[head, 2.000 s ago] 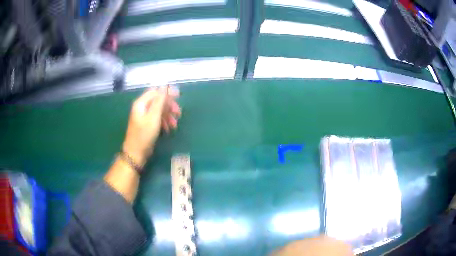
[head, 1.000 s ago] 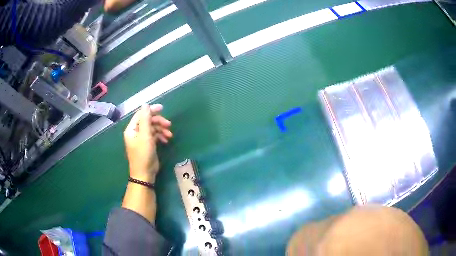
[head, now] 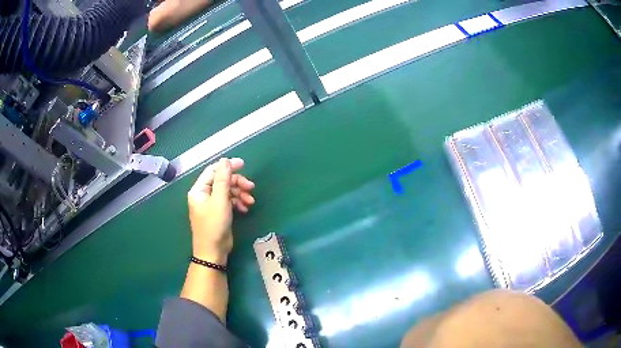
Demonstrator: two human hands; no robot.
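Note:
My left hand [head: 221,197] is raised over the green mat, above and left of the holed metal bar. Its thumb and index fingertips meet and the other fingers are loosely curled; whether a tiny part is between the tips cannot be told. The holed metal bar [head: 279,289] lies on the mat, slanted, its near end cut off by the bottom edge. A large skin-coloured shape at the bottom right, likely my right hand [head: 497,323], is close to the camera and cut off, its fingers out of sight. It overlaps the near edge of a shiny clear plastic tray [head: 528,197].
A blue L-shaped tape mark [head: 404,177] is between bar and tray. A red bin [head: 70,339] and blue bin [head: 117,337] are at the bottom left. A machine frame [head: 88,146] and black corrugated hose [head: 75,37] stand upper left. Another person's hand [head: 178,12] shows beyond a metal post [head: 282,47].
The view has turned and shifted, so the machine and the other person's hand have come into sight at upper left. My left hand keeps nearly the same pose near the bar. The bar and tray seem unmoved.

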